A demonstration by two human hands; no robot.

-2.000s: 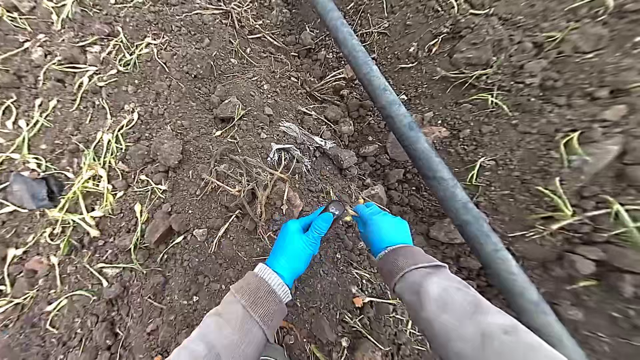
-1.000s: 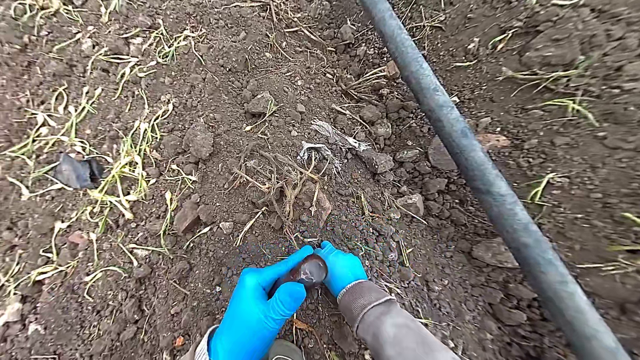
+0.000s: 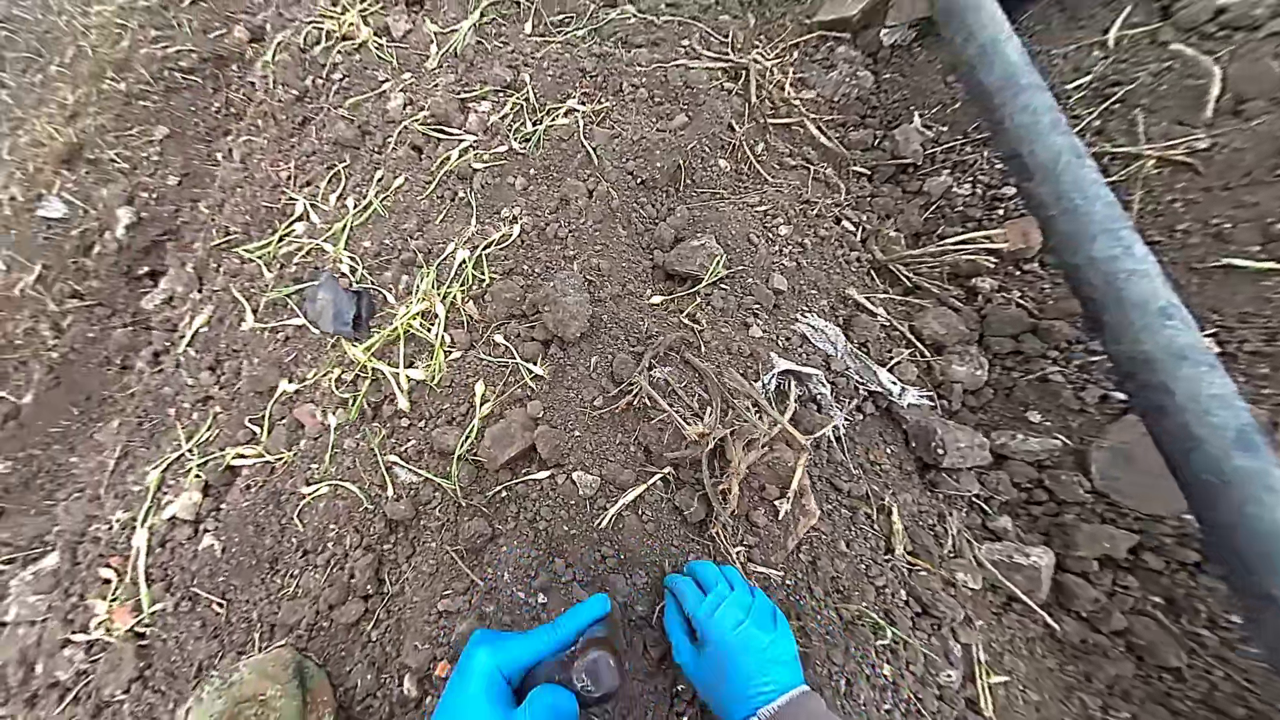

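My left hand [image 3: 515, 665], in a blue glove, is closed around a dark, rounded object [image 3: 597, 672] at the bottom of the view; its kind is not clear, and its lower part is hidden by the fingers and the frame edge. Just right of it, my right hand [image 3: 735, 640], also gloved in blue, rests low over the soil with fingers bent together; whether something small is beneath them is hidden. A tangle of dry roots [image 3: 725, 430] lies in front of the right hand, with shredded white plastic [image 3: 800, 378] beside it.
A thick grey pipe [image 3: 1130, 270] runs diagonally down the right side. Stones [image 3: 950, 440] lie between it and the roots. Uprooted green seedlings [image 3: 430, 320] and a black plastic scrap [image 3: 338, 305] are on the soil at left. A boot toe [image 3: 265, 688] shows at bottom left.
The hands, touching around the dark object a second ago, are now apart, with the object in the left hand. The view has shifted so the ground things sit farther right.
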